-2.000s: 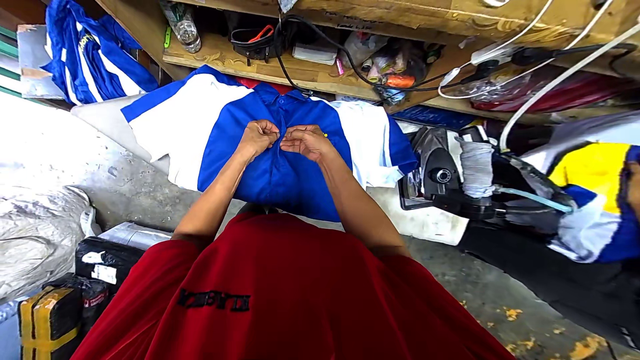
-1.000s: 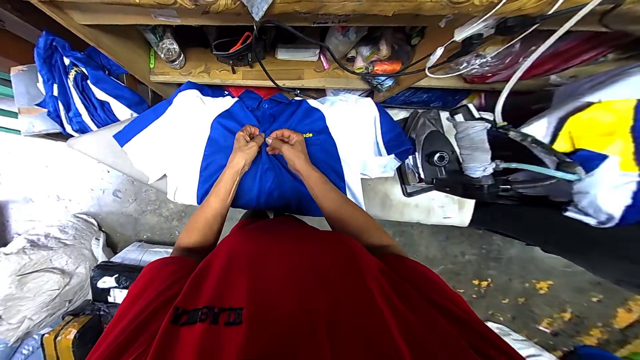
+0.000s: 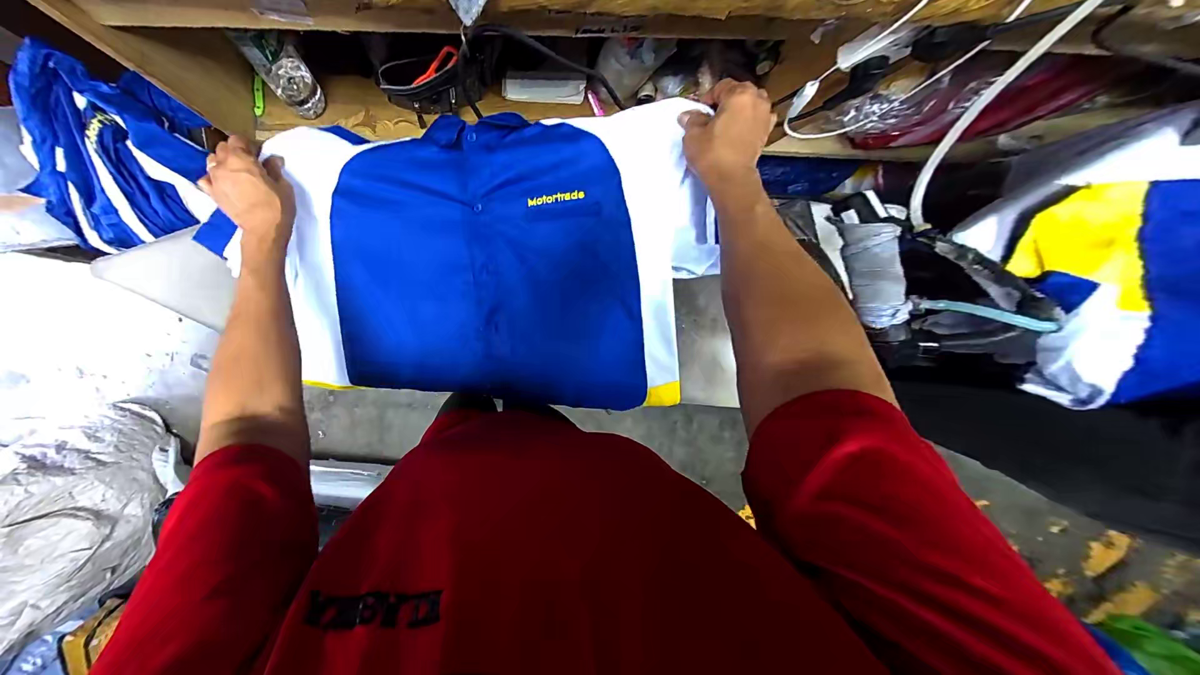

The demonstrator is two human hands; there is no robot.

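A blue and white collared shirt [image 3: 487,272] is spread front up on a pale ironing surface [image 3: 708,347], its button front fastened at least at the upper part. Yellow embroidery marks one side of its chest, and yellow edging shows at the hem. My left hand [image 3: 251,190] grips the white shoulder and sleeve at the left. At the right, my right hand [image 3: 731,131] pinches the other white shoulder, drawn up near the shelf edge. Both sleeves hang partly folded beyond the hands.
A wooden shelf [image 3: 352,120] behind holds a clear plastic bottle [image 3: 292,82], a black pouch and cables. Blue and white garments [image 3: 103,169] lie at left. An iron-like black and gray appliance with a wrapped handle [image 3: 874,272] stands right, beside a yellow, blue and white cloth [image 3: 1087,239].
My hands have moved apart from the middle of the shirt front, below its collar, out to the two shoulders. The shirt's sleeves, spread flat before, are now lifted and gathered.
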